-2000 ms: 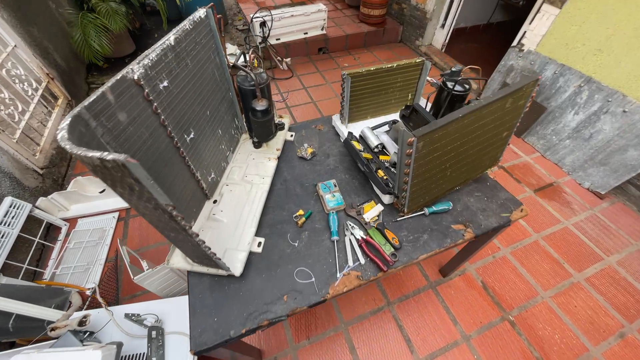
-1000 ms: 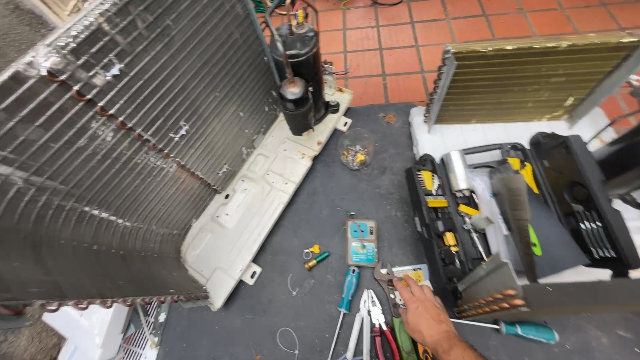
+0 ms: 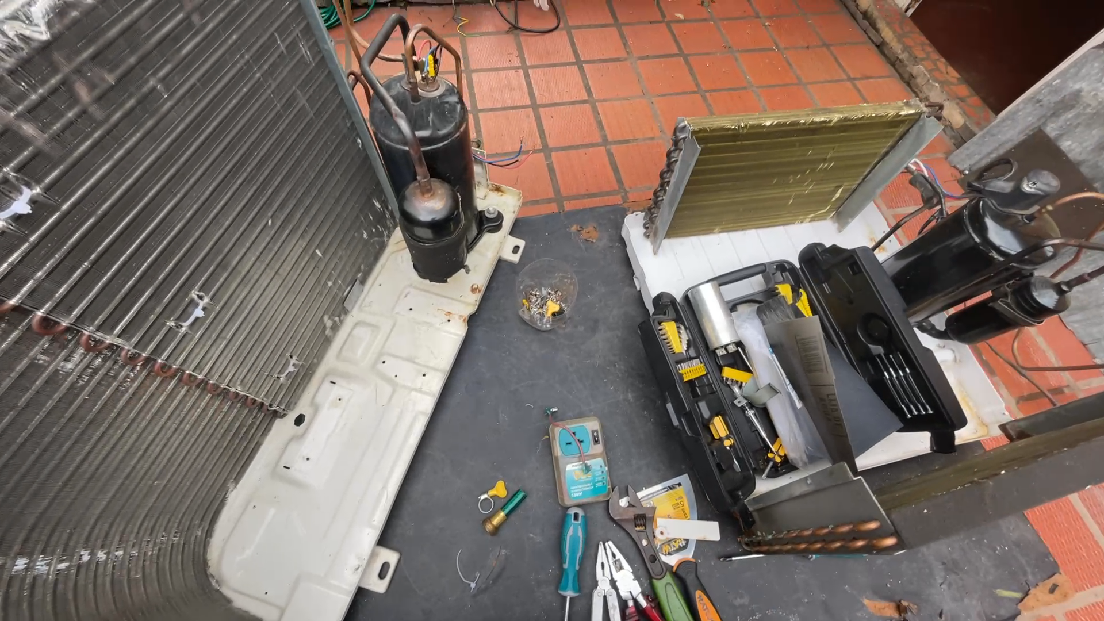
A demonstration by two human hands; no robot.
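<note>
Neither my left hand nor my right hand is in view. On the dark tabletop lie a teal-handled screwdriver (image 3: pixel 572 552), a multi-tool (image 3: pixel 605 586), red-handled pliers (image 3: pixel 625 578), an adjustable wrench (image 3: pixel 636 526) with a green handle, and a putty knife (image 3: pixel 681 517). Above them sits a small teal and grey device (image 3: pixel 580 461) with a wire across it. A yellow-keyed hose clamp (image 3: pixel 493 495) is beside a green and brass fitting (image 3: pixel 504 512). Farther back stands a clear cup of screws (image 3: pixel 546 297). The black toolbox (image 3: pixel 733 388) lies open with sockets, bits and a metal cylinder.
A large finned condenser coil (image 3: pixel 172 216) fills the left, beside a cream metal base (image 3: pixel 371 379) bearing a black compressor (image 3: pixel 431 155). At right, a smaller coil (image 3: pixel 776 172) and another compressor (image 3: pixel 975 250) stand on a white base (image 3: pixel 642 259). Red floor tiles (image 3: pixel 604 78) lie beyond.
The hand that was at the tools by the adjustable wrench one second ago has left the view. The view has shifted.
</note>
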